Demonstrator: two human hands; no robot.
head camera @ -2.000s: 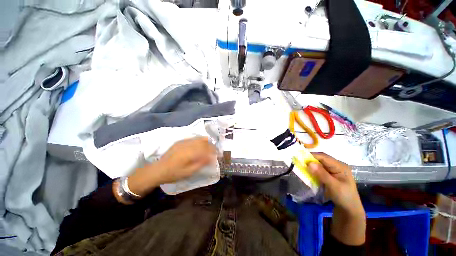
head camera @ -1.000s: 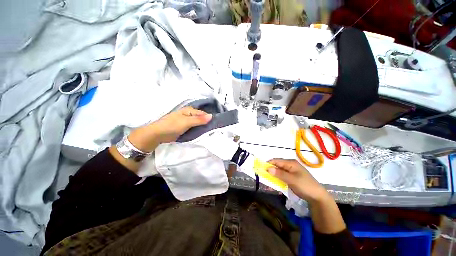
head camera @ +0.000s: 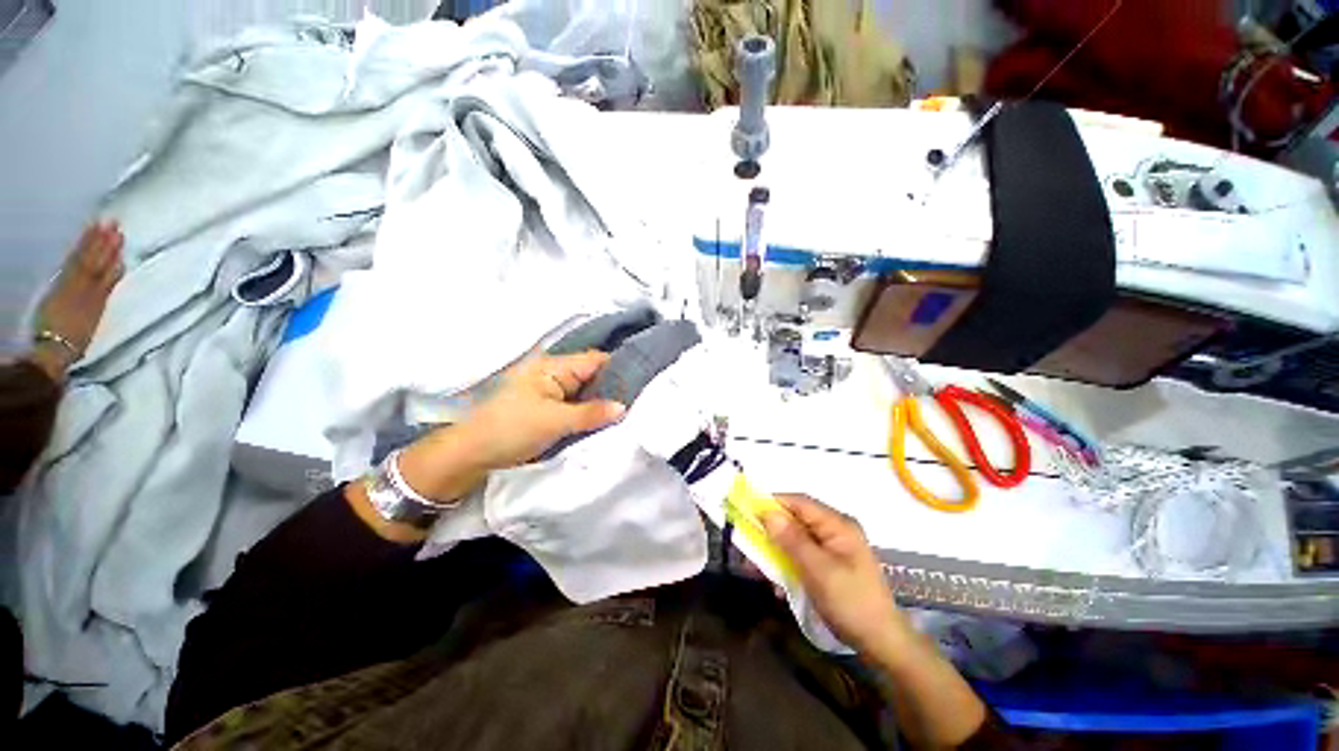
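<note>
My left hand (head camera: pixel 532 411) holds the dark grey waistband casing (head camera: pixel 646 363) between thumb and fingers. The pale garment body (head camera: pixel 599 514) hangs below it over the table edge. My right hand (head camera: pixel 825 555) grips the bright yellow strip (head camera: pixel 753 524). The strip's black-bound end (head camera: pixel 698 459) points up and left, close to the white fabric under the casing. Whether that end touches the fabric or is inside it cannot be told.
The sewing machine (head camera: pixel 911 162) stands behind, with a phone (head camera: pixel 1160 341) strapped on. Scissors (head camera: pixel 962 440) and a thread bundle (head camera: pixel 1197 521) lie right. A garment pile (head camera: pixel 265 176) fills the left; another person's hand (head camera: pixel 85 286) is beside it. A blue bin (head camera: pixel 1175 722) is below right.
My left hand has taken hold of the grey casing. My right hand has brought the yellow strip leftward, close to the garment. Another person's hand has appeared at the far left. The view has shifted.
</note>
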